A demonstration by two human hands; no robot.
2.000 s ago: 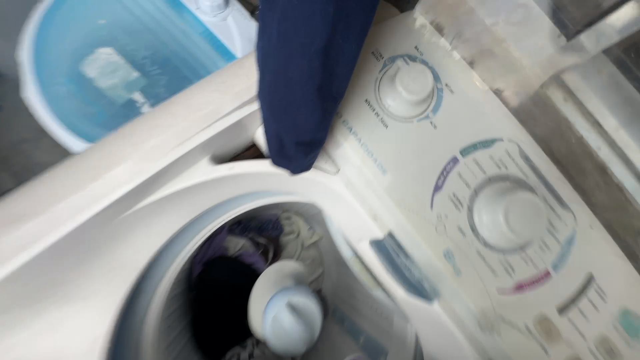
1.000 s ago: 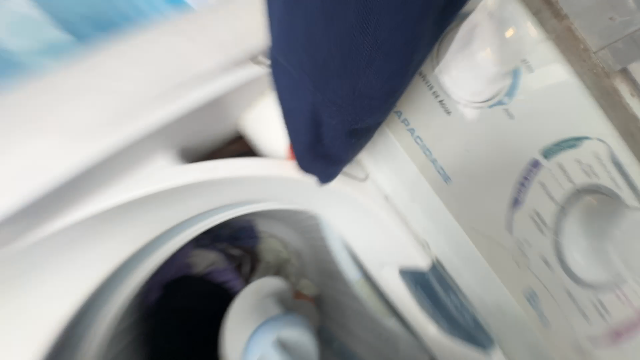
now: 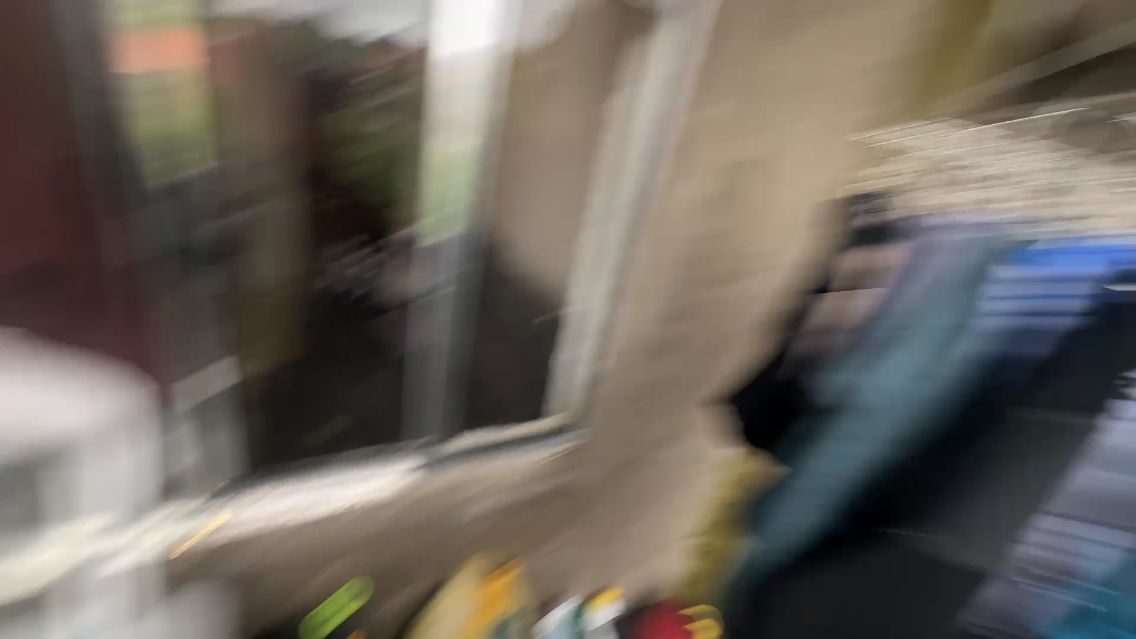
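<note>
Neither my left hand nor my right hand shows in the head view now, so what they hold cannot be seen. Strong blur covers the whole picture. At the right, several garments or cloths (image 3: 896, 382) in teal, blue, black and grey hang or lie close together; which of these it is cannot be told.
A window (image 3: 453, 266) with a pale frame is set in a beige wall (image 3: 701, 248). Its sill (image 3: 337, 488) runs below it. Small coloured items, one of them green (image 3: 337, 608), show along the bottom edge. A white object (image 3: 71, 417) stands at the left.
The view has swung far away from the washing machine to a window and fabrics. The machine's tub, its control panel and the dark blue cloth above it are out of view.
</note>
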